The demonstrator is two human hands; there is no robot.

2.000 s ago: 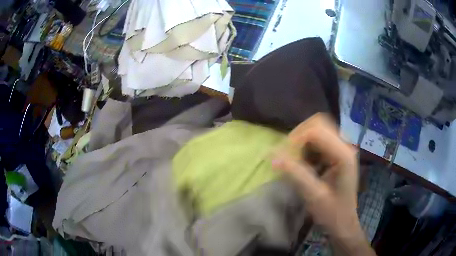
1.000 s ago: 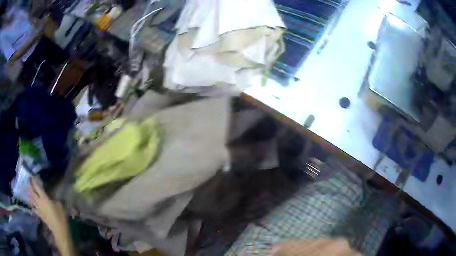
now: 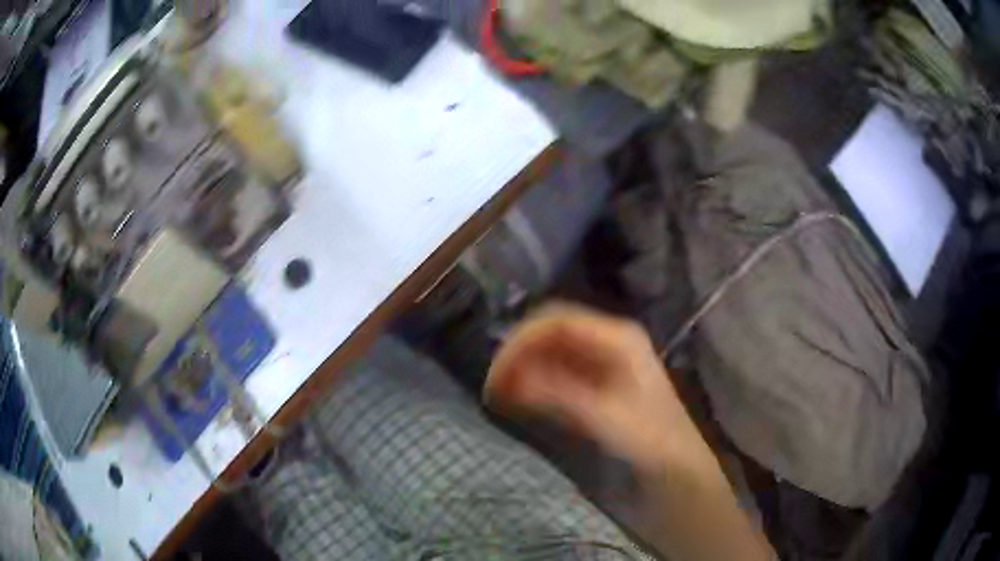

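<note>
My right hand (image 3: 581,378) is blurred at the lower middle, over my lap, with its fingers curled; whether it holds anything cannot be told. My left hand is out of the picture. To the right of my hand lies a large grey-brown cloth bundle (image 3: 806,329) with a pale cord across it. The overlock machine (image 3: 132,197) stands on the white table at the left, with its row of ribbed white knobs showing.
The white table (image 3: 384,164) has a brown front edge running diagonally. A blue pad (image 3: 214,367) and a black smartphone (image 3: 367,33) lie on it. Green cut pieces (image 3: 614,49) are at the top. A white sheet (image 3: 897,197) lies at the right. My checked garment (image 3: 428,460) covers my lap.
The view has swung to the right. The taupe and yellow-green pieces and the white stack have left the picture, as has my left hand. The grey-brown bundle has come into view.
</note>
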